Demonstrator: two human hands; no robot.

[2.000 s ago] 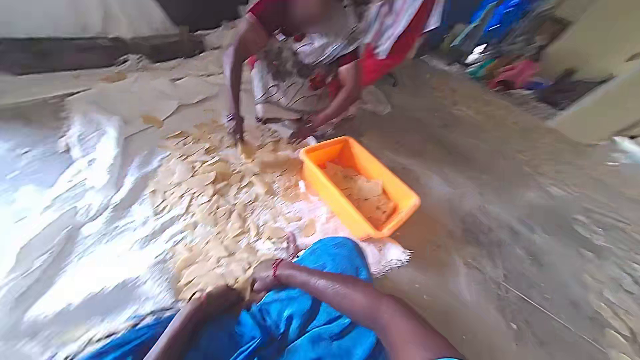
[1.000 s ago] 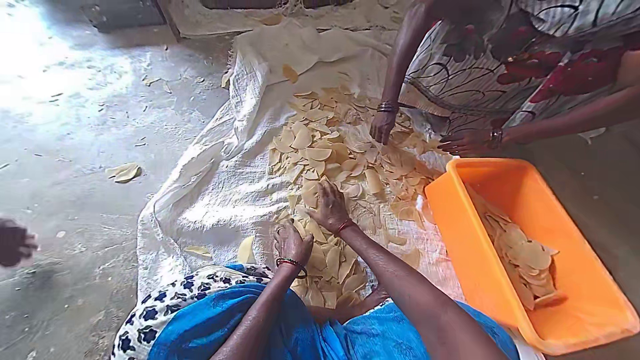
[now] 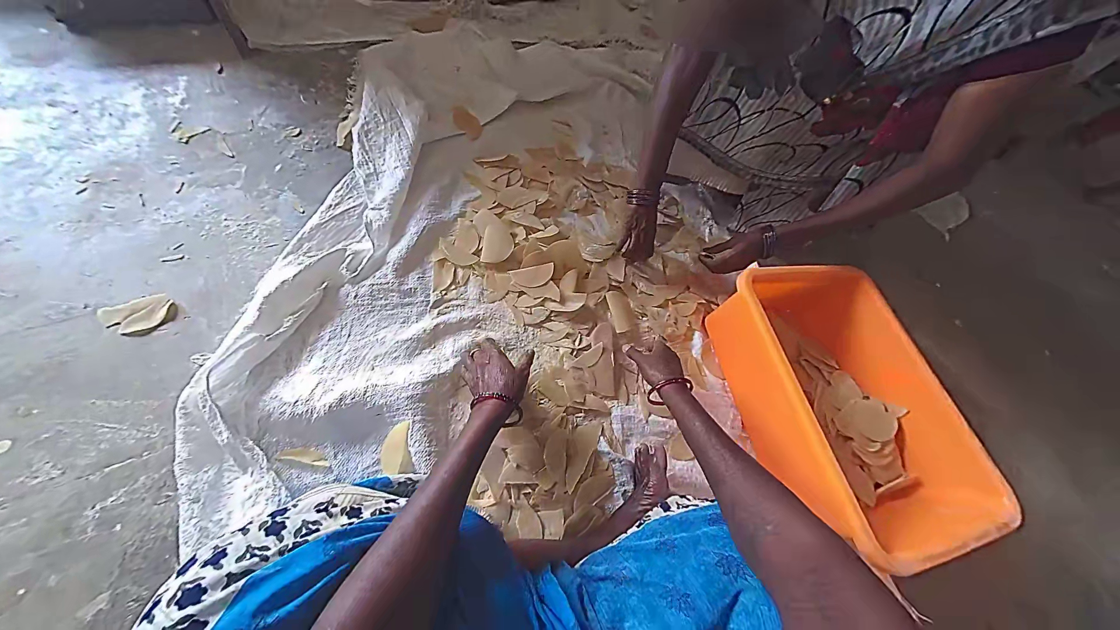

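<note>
Thin, pale tan, rounded flat pieces (image 3: 534,254) lie in a loose heap on a white woven cloth (image 3: 350,341). My left hand (image 3: 496,372) rests at the heap's near left edge, palm down; its fingers are partly spread, and whether a piece is under them is hidden. At the heap's near right side is my right hand (image 3: 654,360), its fingertips on or just above the pieces; I cannot tell if it holds one. More pieces (image 3: 547,477) lie nearer, in front of my lap. An orange plastic tub (image 3: 945,420) at the right holds a small pile of similar pieces (image 3: 862,420).
Across the heap, another person's hands (image 3: 640,236) reach down to the pieces, one close to the tub's far corner. My bare foot (image 3: 649,472) is beside the near pieces. Stray pieces (image 3: 140,313) lie on the grey floor (image 3: 87,420) at the left.
My hands, close together a second ago, are now apart, the right one farther right. The view has shifted since two seconds ago. The other person's hands remain over the heap.
</note>
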